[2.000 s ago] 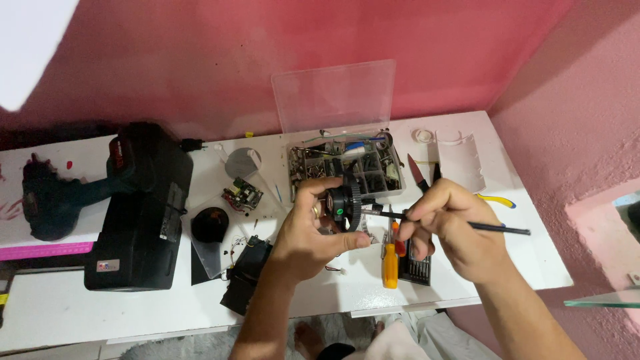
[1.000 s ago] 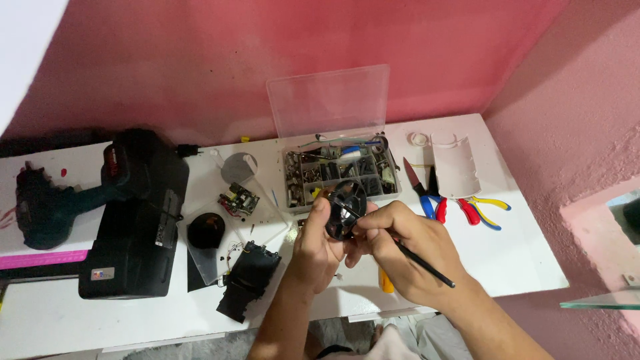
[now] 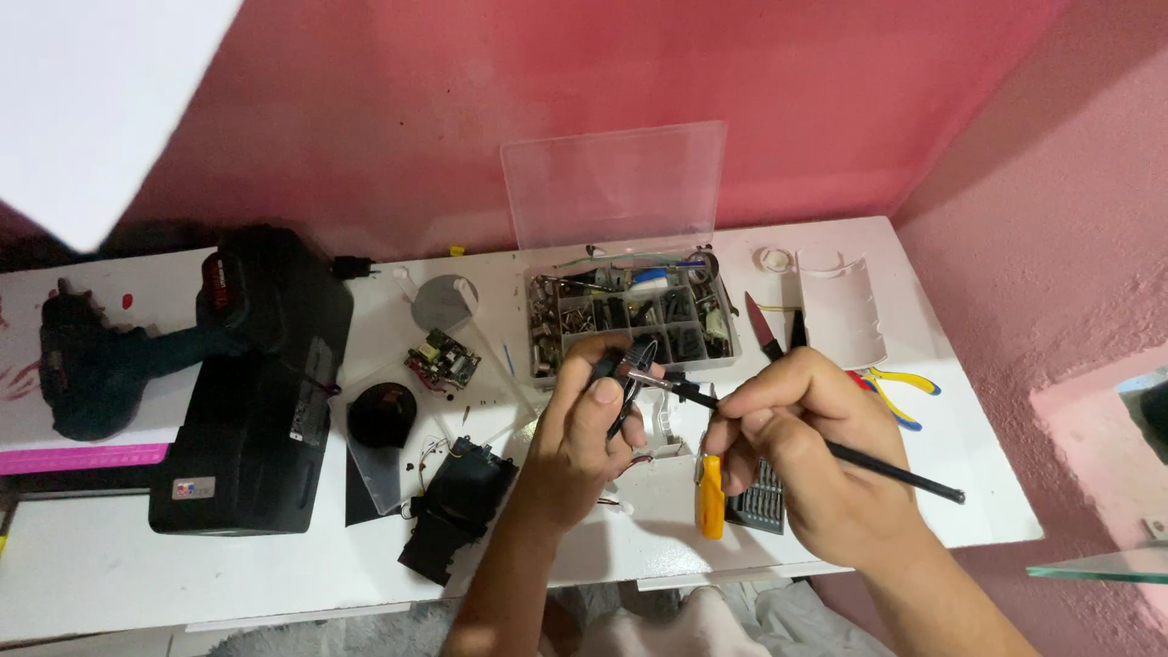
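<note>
My left hand [image 3: 589,424] holds a round black plastic part [image 3: 631,383], tilted on edge, above the white table near the organizer box. In my right hand [image 3: 812,447] is a thin brush with a black handle [image 3: 890,473], gripped like a pen. The brush's tip meets the round part close to my left thumb. Below my hands lie a screwdriver with an orange handle [image 3: 711,500] and a dark case of small bits [image 3: 759,500], partly hidden by my right hand.
An open clear organizer [image 3: 630,310] of small parts stands at the back. Left are a cordless drill [image 3: 137,365], a black case [image 3: 251,438], a circuit board [image 3: 443,360] and a black housing [image 3: 461,502]. Right are pliers [image 3: 899,388], a knife [image 3: 762,319] and a curved white cover [image 3: 841,306].
The round part has been turned in my left hand and now stands more on edge than one second ago. The brush has swung to a flatter angle, its tip still at the part.
</note>
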